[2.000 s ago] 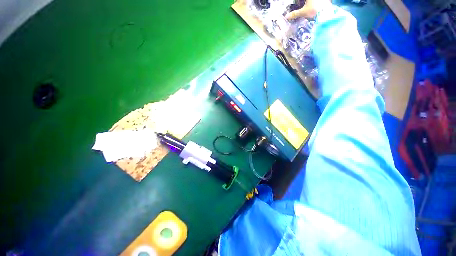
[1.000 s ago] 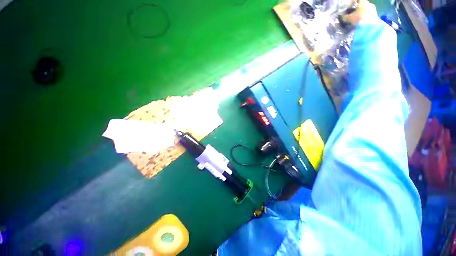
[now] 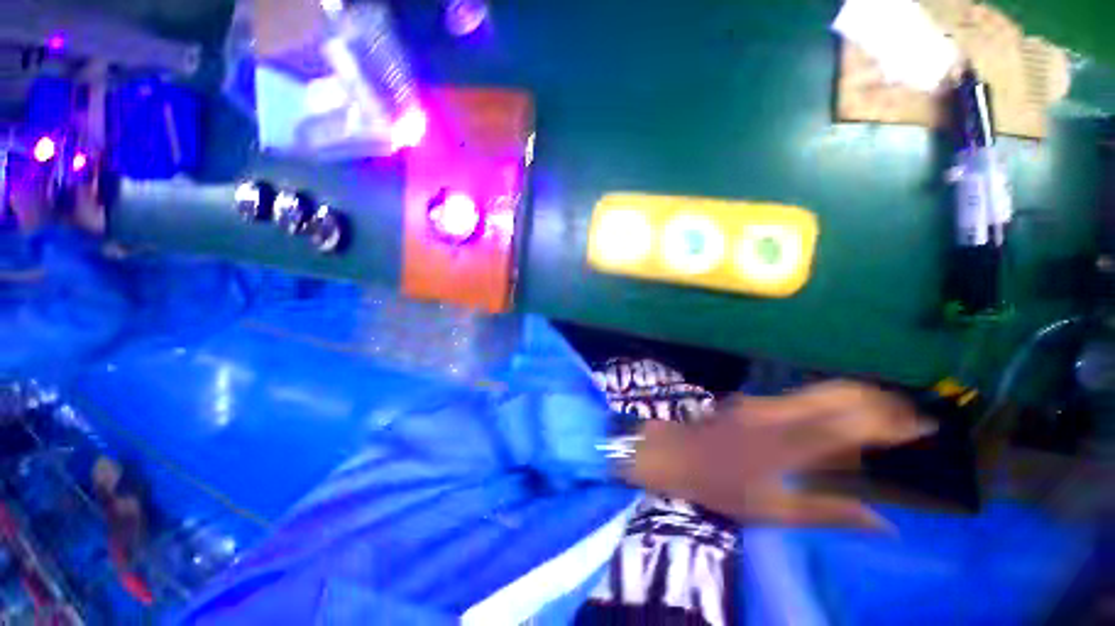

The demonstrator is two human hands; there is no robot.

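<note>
My left hand [image 3: 783,452] is blurred, low in the centre, in front of my lap. Its fingers point right and are spread apart, with a dark shape between or behind them; nothing held can be made out. My right hand is out of view. The yellow three-pocket fixture [image 3: 658,257] lies on the green mat above my left hand, its pockets pale and empty. The electric screwdriver [image 3: 978,202] lies at the upper right, its tip on white paper [image 3: 899,39] over a tan board [image 3: 862,92].
An orange-red slab [image 3: 428,267] with a glowing pink opening lies left of the yellow fixture. Three round shiny units [image 3: 290,210] sit in a row farther left. A white carton [image 3: 294,116] stands behind them beside a ribbed lamp [image 3: 382,67]. A blue bin [image 3: 157,128] is at the far left.
The view has swung left, bringing in the slab, lamp and round units. The right arm reaching to the plastic-covered tray and the power supply's face have left view. My left hand has appeared.
</note>
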